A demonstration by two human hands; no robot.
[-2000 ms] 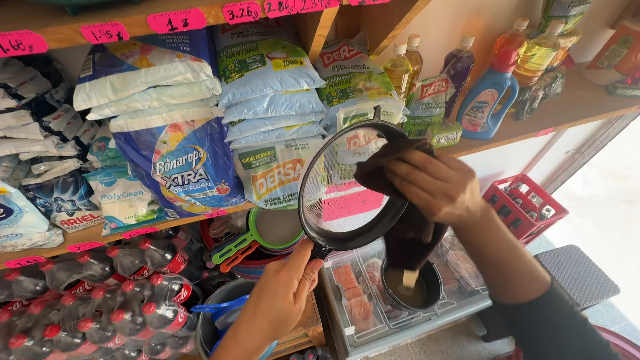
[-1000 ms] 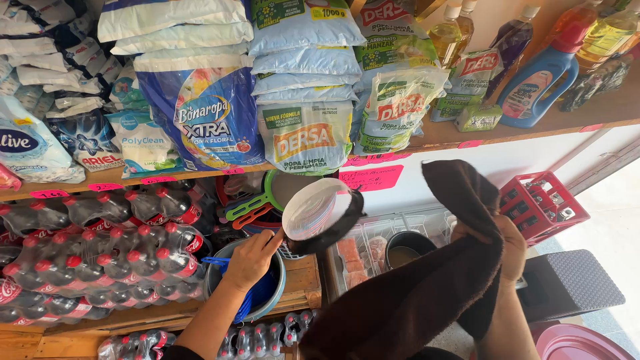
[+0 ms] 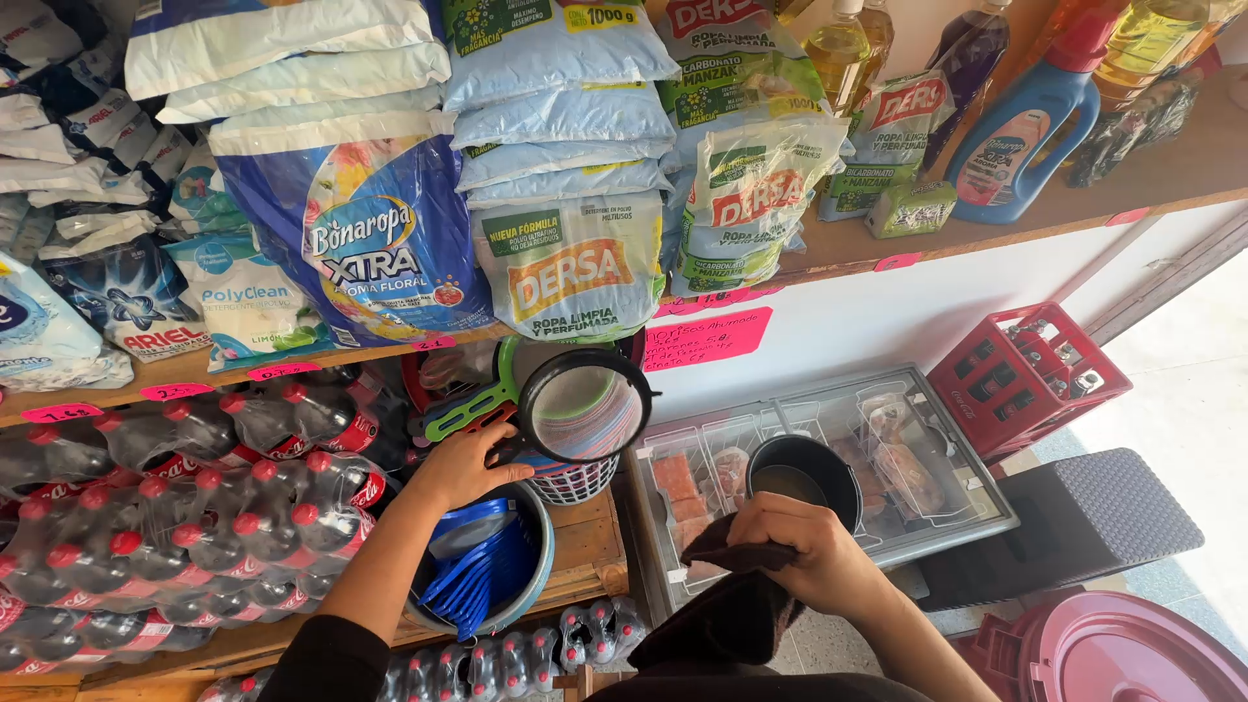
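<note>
My left hand [image 3: 473, 468] is at the handle of a black-rimmed mesh strainer [image 3: 585, 405], which sits over more strainers with green handles [image 3: 473, 405] in a white plastic basket [image 3: 577, 480]. Whether the fingers still grip the handle is hard to tell. My right hand [image 3: 795, 546] holds a dark brown cloth [image 3: 726, 619], bunched at the top and hanging down. Just beyond that hand, a black round pot [image 3: 838, 478] rests on the glass top of a chest freezer [image 3: 907, 390].
Detergent bags [image 3: 370, 224] and bottles [image 3: 1033, 127] fill the wooden shelf [image 3: 829, 258] above. Wrapped cola bottles [image 3: 214, 517] are stacked at left, beside a bucket of blue plastic items [image 3: 478, 565]. A red bottle crate [image 3: 1024, 380], a dark stool [image 3: 1063, 536] and a pink lidded bin [image 3: 1141, 653] stand at right.
The strainer, held up in front of me two seconds ago, is now down at the basket with my left hand. My right hand has brought the cloth, earlier against the strainer, lower.
</note>
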